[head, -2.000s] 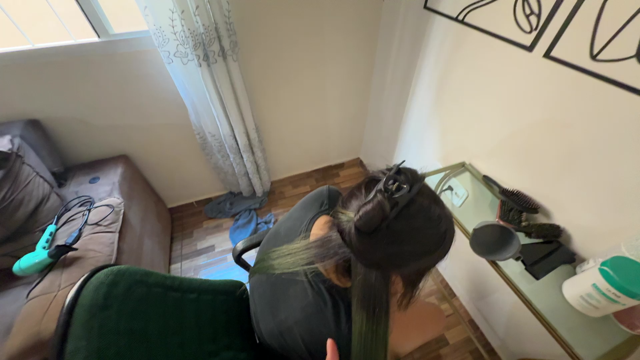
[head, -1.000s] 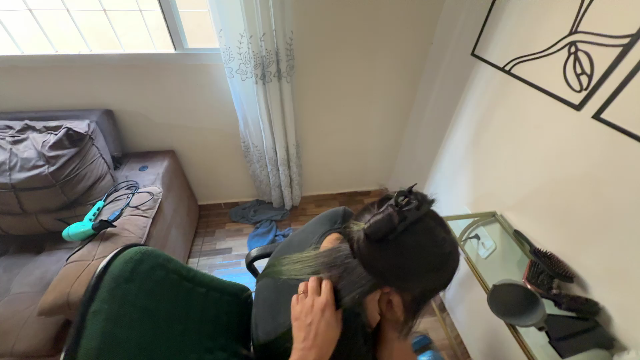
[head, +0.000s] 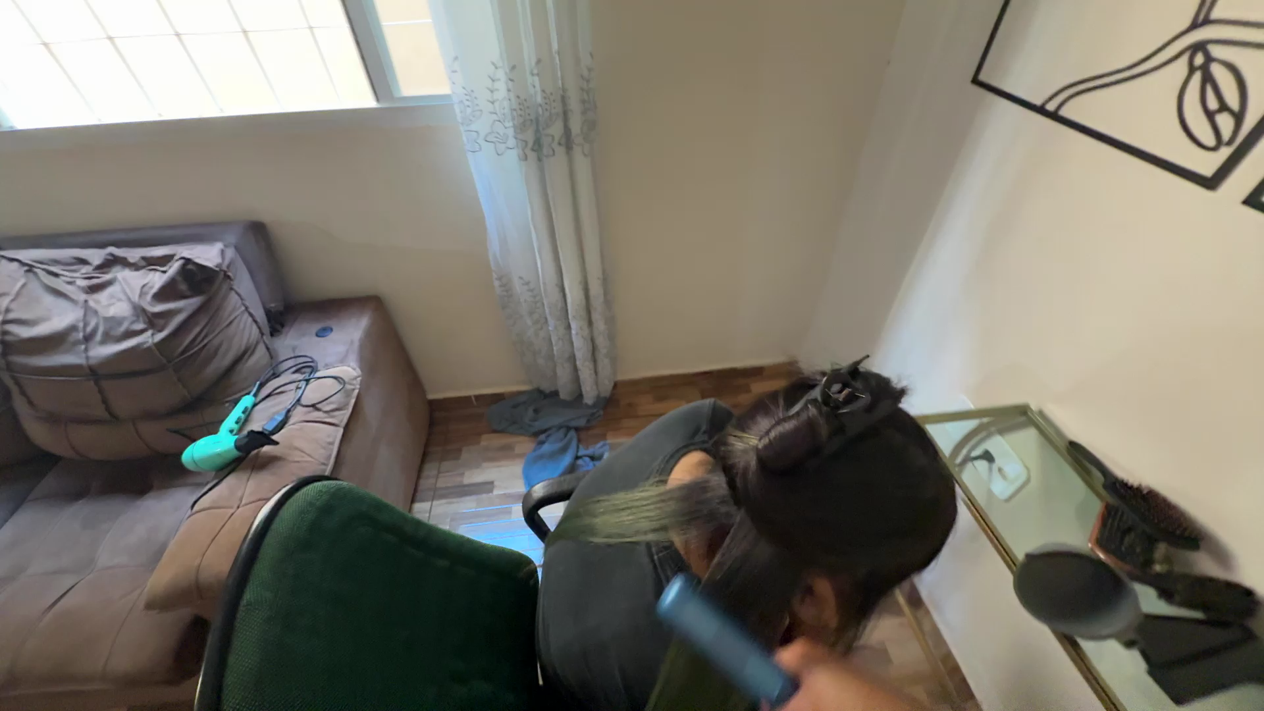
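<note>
At the bottom edge, my right hand (head: 834, 681) is closed around a blue hair tool (head: 726, 642), blurred, perhaps a flat iron. It lies over a long strand of green-tinted hair (head: 706, 671) behind the seated person's ear; contact cannot be told. The person's dark hair (head: 869, 494) is partly gathered on top with a black claw clip (head: 844, 390), and a lighter green section (head: 632, 513) falls across the shoulder. My left hand is out of view.
A green chair back (head: 375, 602) stands left of the person. On the sofa (head: 89, 533) lies a teal hair dryer (head: 222, 444) with its cord. The glass table (head: 1037, 513) at right bears a hairbrush (head: 1145, 523) and a round dark object (head: 1076, 591). Cloths (head: 558, 454) lie on the floor.
A hand resting on the hair a second ago has left the view. My right hand now shows at the bottom with the blue tool. The view has turned left since the oldest frame.
</note>
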